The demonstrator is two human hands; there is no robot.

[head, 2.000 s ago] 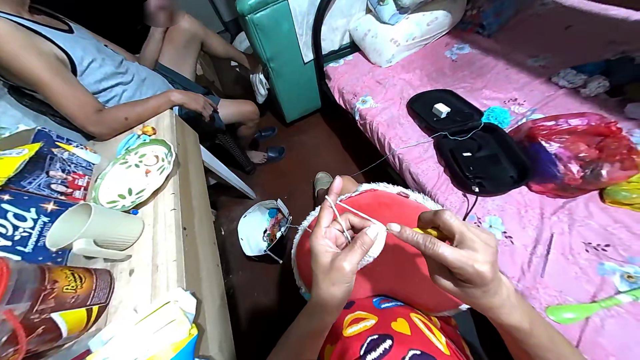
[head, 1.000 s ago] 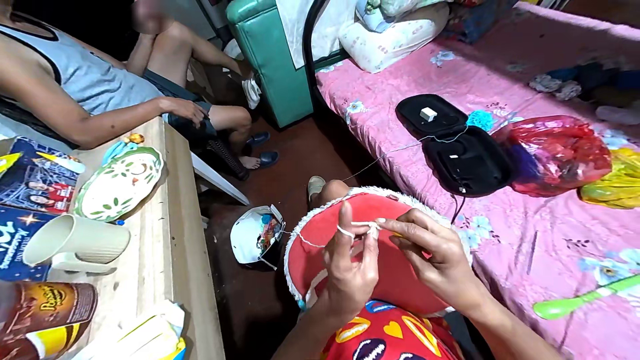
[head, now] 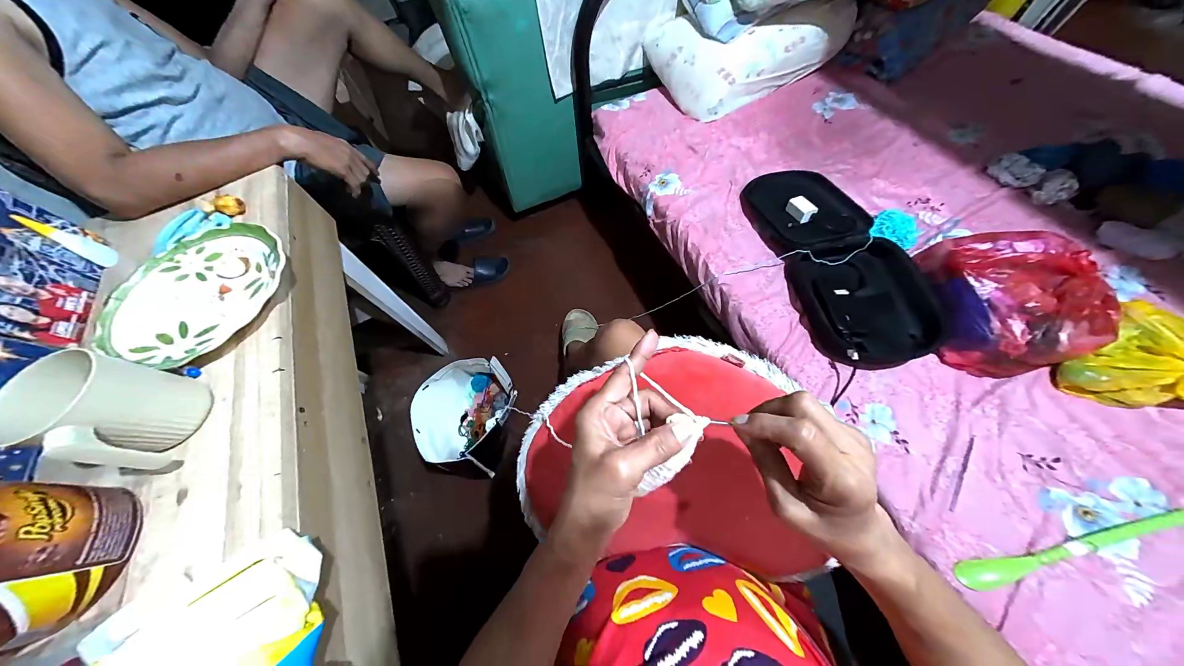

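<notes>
My left hand [head: 615, 444] pinches a small white crocheted piece [head: 673, 453] between thumb and fingers, with white yarn [head: 636, 393] looped over its raised index finger. In my right hand [head: 814, 458] is a thin crochet hook [head: 720, 423], mostly hidden by the fingers, its tip at the edge of the piece. Both hands are above a red cushion [head: 721, 499] with a fluffy white rim on my lap. A yarn strand runs left from the cushion toward a white container [head: 442, 416] that holds small colourful things.
Left, a wooden table [head: 333, 481] bears a leaf-patterned dish [head: 190, 296] and a beige mug [head: 139, 402]; a person [head: 166, 102] sits beyond it. On the pink bed [head: 971, 444] lie an open black case [head: 865, 301], blue yarn [head: 894, 228], a red plastic bag [head: 1027, 296] and a green spatula-like utensil [head: 1064, 552].
My right hand was close against the left fingers a second ago; now it is a little farther right, with the thin hook showing between it and the white piece.
</notes>
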